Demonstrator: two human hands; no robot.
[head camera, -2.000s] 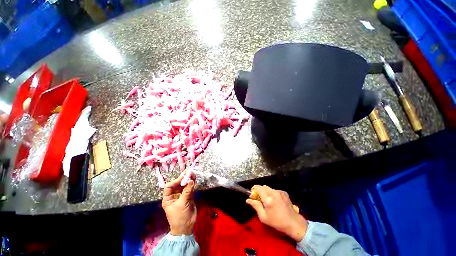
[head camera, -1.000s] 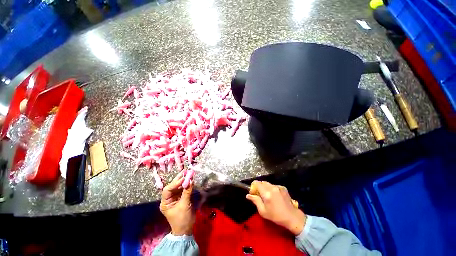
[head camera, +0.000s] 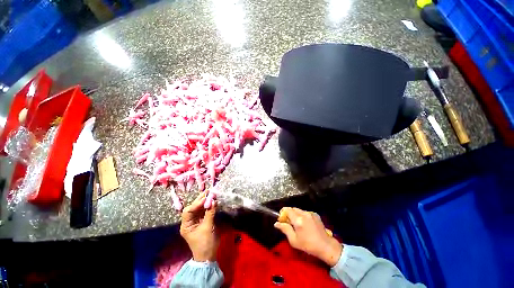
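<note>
My left hand (head camera: 200, 228) holds a small pink moulded piece (head camera: 210, 199) between thumb and fingertips at the bench's front edge. My right hand (head camera: 309, 232) grips the wooden handle of a trimming knife (head camera: 253, 206). Its blade points left, with the tip at or close to the held piece; glare and blur hide whether they touch. A loose pile of pink pieces (head camera: 197, 132) lies on the bench just beyond my left hand. One pink piece (head camera: 176, 199) lies at the pile's near edge, beside my left fingers.
A black hooded object (head camera: 341, 93) stands right of the pile, with wooden-handled tools (head camera: 455, 124) beyond it. At left are red trays (head camera: 59, 149), white cloth (head camera: 83, 152), a phone (head camera: 82, 199) and cardboard (head camera: 107, 176). A blue tub with pink pieces (head camera: 172, 264) sits below the bench.
My left hand still holds a pink piece and my right hand the knife. The piece's tilt and the blade's position differ slightly. The whole view has shifted a little.
</note>
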